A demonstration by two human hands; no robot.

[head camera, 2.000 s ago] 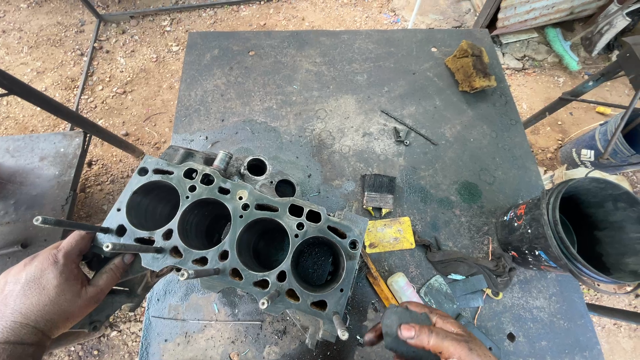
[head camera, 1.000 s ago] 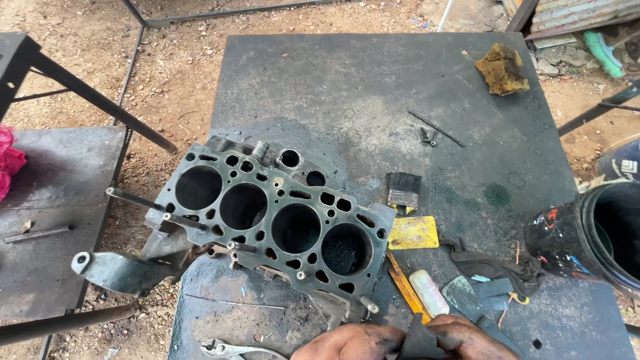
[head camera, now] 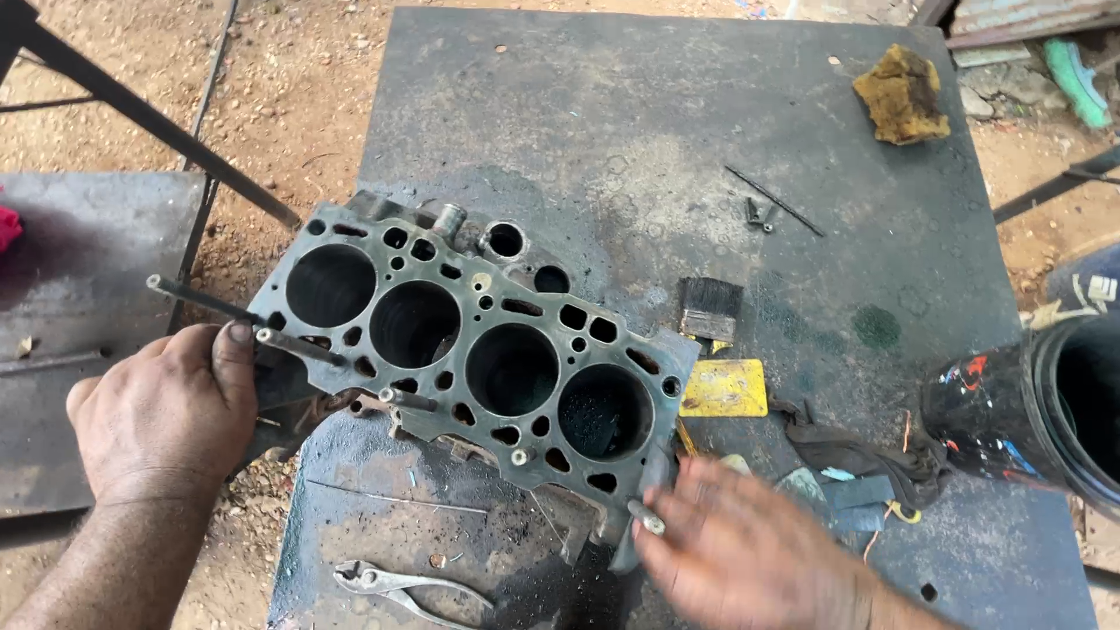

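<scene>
An engine block [head camera: 472, 289] with a row of several open cylinder bores lies on a dark metal-topped table, its flat deck facing up and studs along its near edge. At its left end, my left hand [head camera: 166, 411] is closed around a dark metal part beside the block, with the thumb near a stud. My right hand [head camera: 744, 542], blurred, is at the block's near right corner, next to a stud [head camera: 647, 518]. Its fingers are against a grey sheet-like piece [head camera: 643, 499], partly hidden. Dark debris shows in the rightmost bore.
Slip-joint pliers [head camera: 411, 588] and a thin rod [head camera: 394, 496] lie in front. To the right are a paintbrush [head camera: 710, 311], a yellow plastic scraper [head camera: 724, 388], a dark cloth [head camera: 840, 446] and a black bucket [head camera: 1006, 420]. A stained sponge [head camera: 903, 94] and screws [head camera: 758, 215] lie farther back.
One second ago both hands were together at the near edge; my left hand has moved back to the block's left end, and my right hand to its right corner.
</scene>
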